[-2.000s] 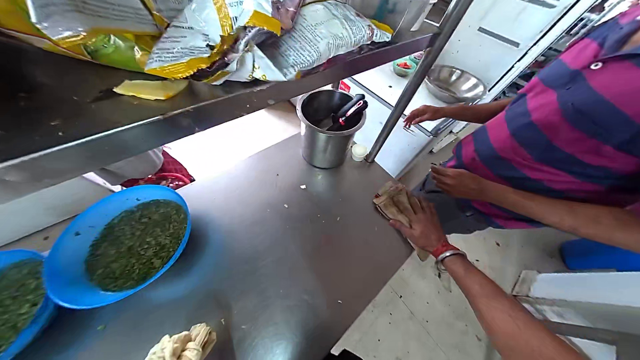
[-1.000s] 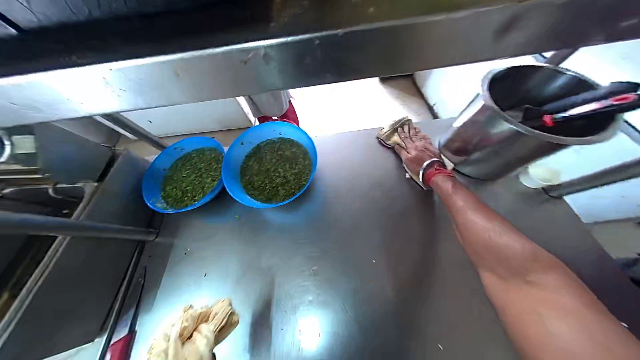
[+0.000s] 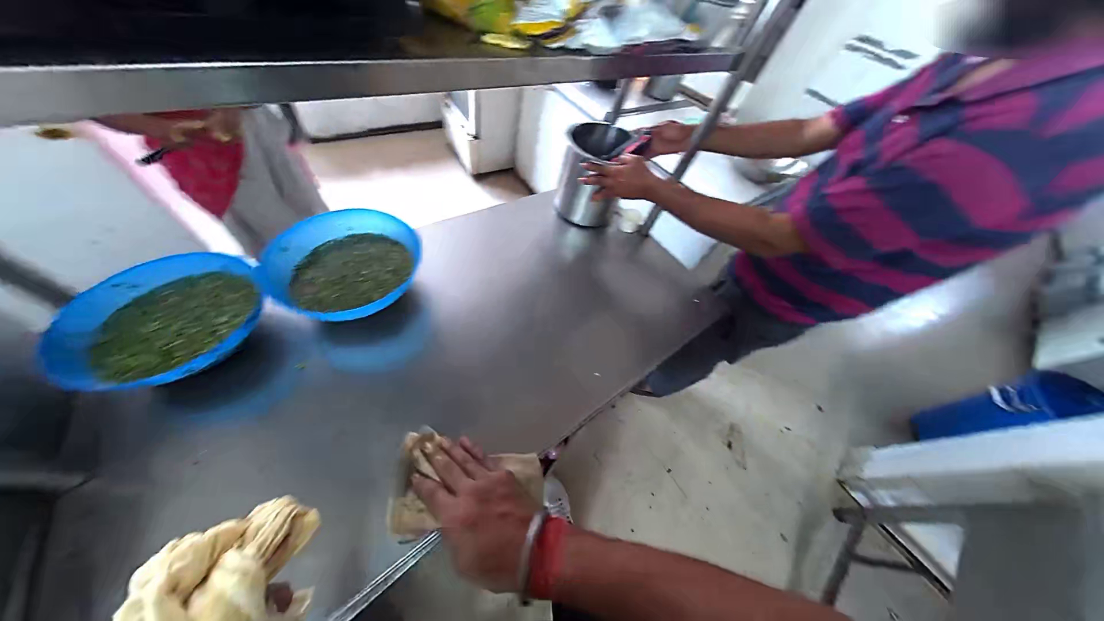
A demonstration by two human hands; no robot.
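Note:
My right hand (image 3: 483,509), with a metal bangle and red thread at the wrist, presses a folded beige cloth (image 3: 414,500) onto the front edge of the steel table (image 3: 517,319). At the bottom left, a bunched cream cloth (image 3: 228,556) mostly covers my left hand (image 3: 280,595); only a bit of finger shows. Two blue bowls, one farther left (image 3: 65,345) and one beside it (image 3: 405,233), hold chopped green leaves in liquid. At the far end stands a steel pot (image 3: 573,185), with a co-worker's hands at its rim and at a utensil handle.
A co-worker in a striped shirt (image 3: 931,190) stands at the right end of the table. A steel shelf (image 3: 345,86) with packets crosses above. Another person (image 3: 267,172) is beyond the table. A shelf post (image 3: 716,112) rises near the pot; a blue bin (image 3: 966,414) stands at right.
My right hand and its cloth have moved from beside the pot to the table's front edge. The co-worker's hands are now at the pot. The view has swung right.

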